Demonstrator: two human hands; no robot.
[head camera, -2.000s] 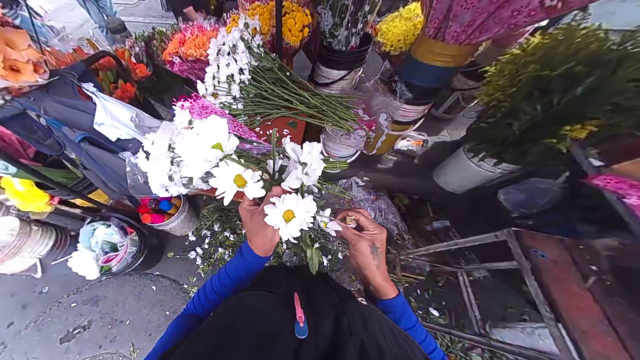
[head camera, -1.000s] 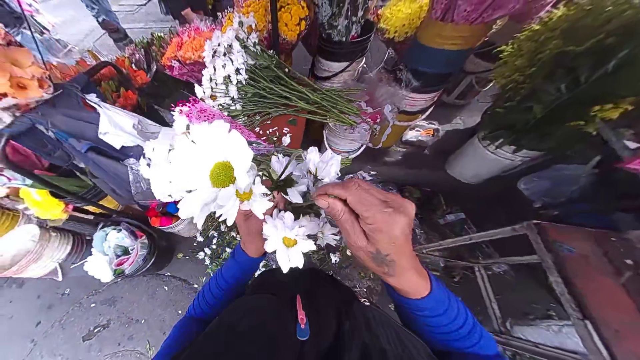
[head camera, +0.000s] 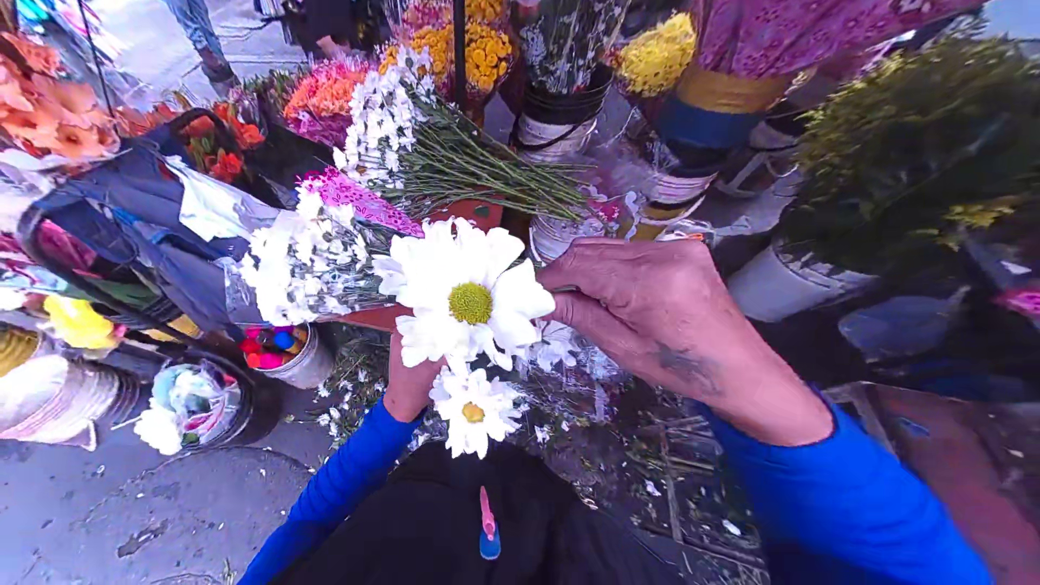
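Observation:
My left hand (head camera: 413, 375) is mostly hidden behind the white daisy-like flowers; it appears closed around their stems, which are out of sight. A large white flower with a yellow-green centre (head camera: 470, 302) faces up at mid-view, and a smaller white flower (head camera: 472, 412) sits just below it. My right hand (head camera: 630, 301) is at the large flower's right edge, thumb and forefinger pinched together at its petals; whether something is between them cannot be told. Left of the blooms lies a bunch of small white flowers (head camera: 305, 264), with pink patterned wrapping (head camera: 357, 199) behind it.
A bunch of cut green stems with white blossoms (head camera: 496, 166) lies beyond my hands. Buckets of flowers stand around, including a white bucket with yellow-green foliage (head camera: 796, 280) at right and a bucket with coloured balls (head camera: 301, 361) at left. Petals litter the ground. A passer-by's leg (head camera: 195, 32) shows at top left.
My right hand has risen from low beside the flowers to the large flower's right edge. The large flower now stands at mid-view, in front of the bunch on the left.

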